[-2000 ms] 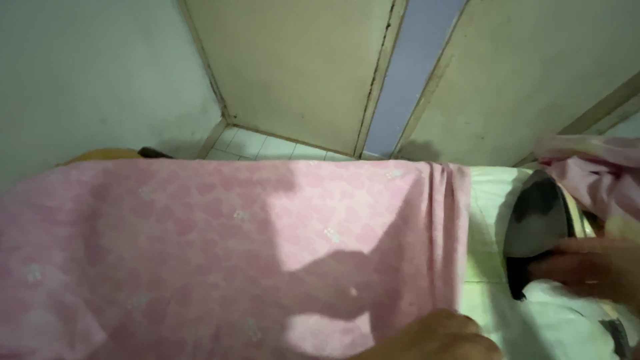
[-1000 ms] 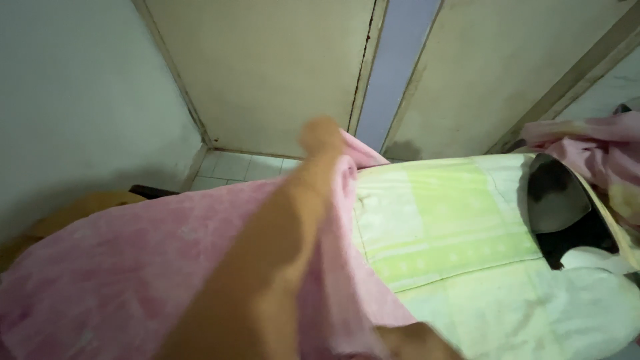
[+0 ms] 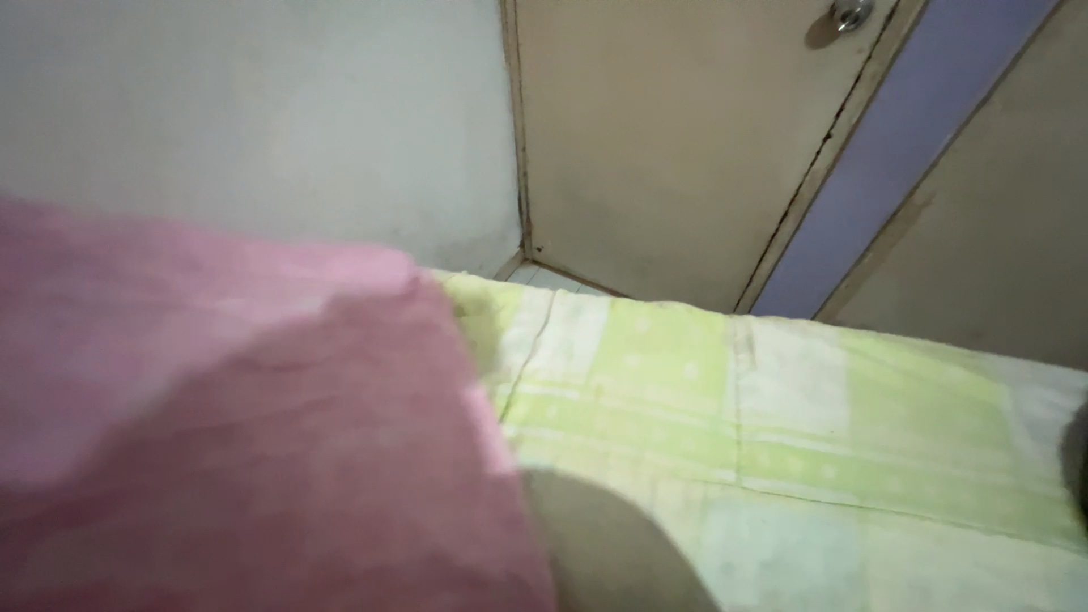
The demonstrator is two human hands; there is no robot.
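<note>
A pink cloth [image 3: 280,408] fills the lower left of the head view, its surface blurred and crossed by a broad shadow. Its right edge runs down over a padded cover [image 3: 790,399] in green and white patches, which lies exposed to the right. At the bottom, beside the cloth's edge, is a dim rounded shape [image 3: 612,544]; whether it is a body part or a shadow cannot be told. Neither of my hands can be made out; the cloth may hide them.
Behind the padded cover stands a beige door [image 3: 663,136] with a round metal doorknob [image 3: 852,13]. A purple strip [image 3: 909,153] separates it from another beige panel [image 3: 1003,187]. A pale wall [image 3: 255,110] rises at the left. Part of a dark object [image 3: 1078,459] shows at the right edge.
The pink cloth has been drawn back leftward, baring more of the green and white cover. My hands, seen at the cloth earlier, are out of sight. The view has shifted strongly.
</note>
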